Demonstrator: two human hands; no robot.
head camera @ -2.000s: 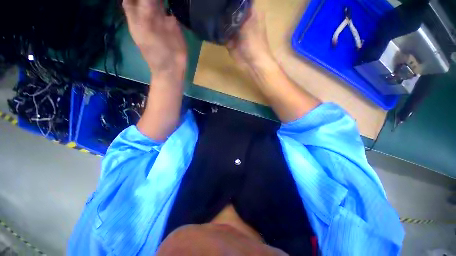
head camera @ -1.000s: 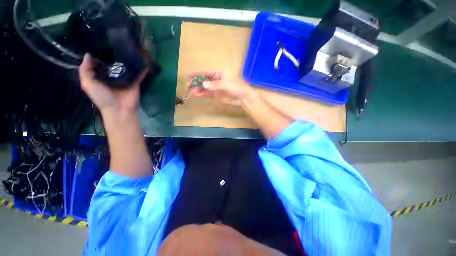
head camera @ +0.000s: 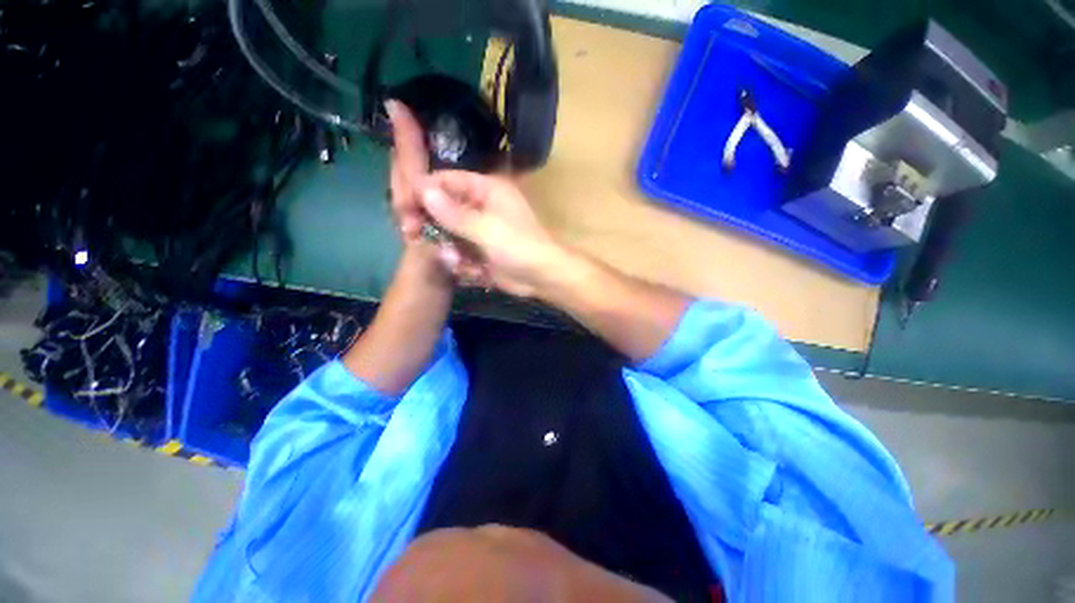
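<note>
A black over-ear headset (head camera: 533, 88) lies at the top centre, partly over the tan work mat (head camera: 613, 224). Its round ear cup (head camera: 454, 127) is open towards me, with a pale part inside. My left hand (head camera: 409, 194) is at the cup's near side, its fingers stretched up along it; my right hand hides part of it. My right hand (head camera: 486, 226) pinches the small green circuit board (head camera: 434, 234) beside my left wrist, just below the cup. The board is blurred and mostly covered by fingers.
A blue tray (head camera: 670, 171) with white-handled nippers (head camera: 754, 132) stands right of my hands. The silver and black screw feeder (head camera: 902, 171) sits on its right part, with a dark electric screwdriver (head camera: 931, 265) beside it. Tangled black cables (head camera: 130, 130) cover the left. Blue bins (head camera: 218, 383) stand below the edge.
The headset has moved right from the left side onto the mat's edge. My left hand has moved right with it. My right hand has brought the circuit board left, up against my left hand.
</note>
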